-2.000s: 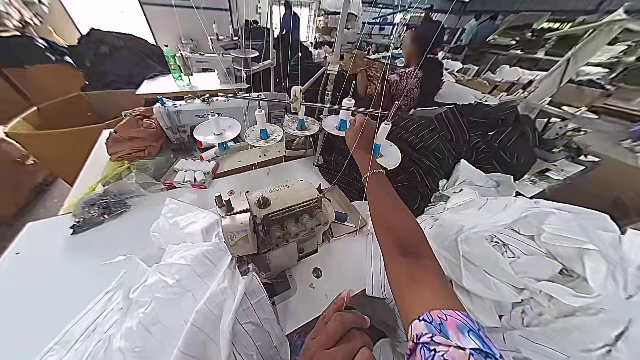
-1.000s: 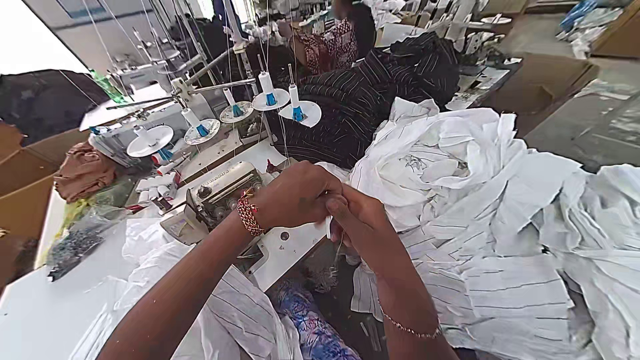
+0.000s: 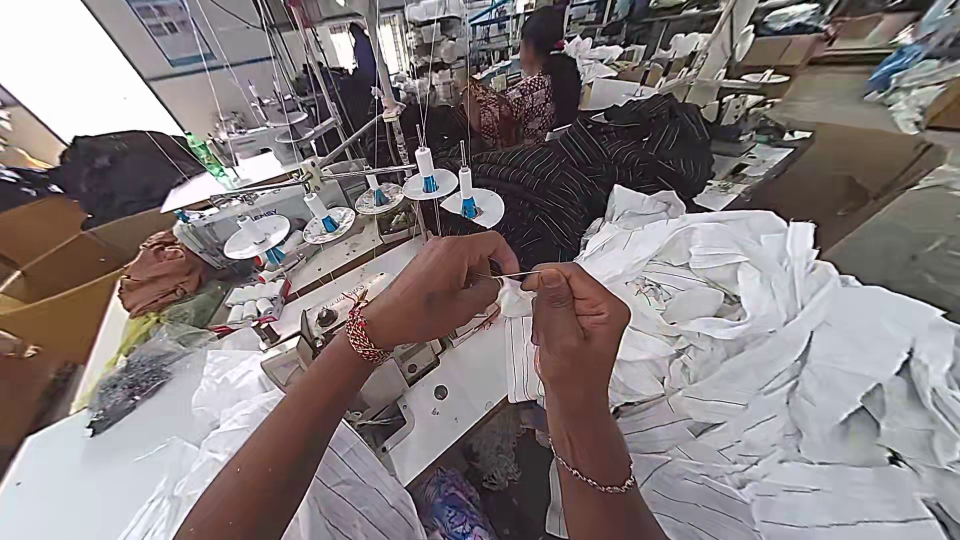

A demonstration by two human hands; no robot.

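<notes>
My left hand (image 3: 442,289) and my right hand (image 3: 574,315) are raised close together over the front of an overlock sewing machine (image 3: 367,330). A thin white thread (image 3: 514,275) runs taut between them, each hand pinching it between thumb and finger. Just below the thread, a small white piece (image 3: 516,298) shows between the hands; whether it is held cannot be told. Behind my hands, thread cones (image 3: 425,169) stand on round plates of the thread stand. White striped fabric (image 3: 345,480) lies under my left forearm.
A large heap of white striped fabric (image 3: 810,360) fills the right side. Black striped fabric (image 3: 540,187) is piled behind the machine. At the left are a box of thread spools (image 3: 255,300), brown cloth (image 3: 160,274) and a plastic bag (image 3: 135,382). A person (image 3: 544,82) sits farther back.
Two seconds ago my right hand was up at a thread cone and my left was low by the machine. Both hands are now together, with a thread visible between them.
</notes>
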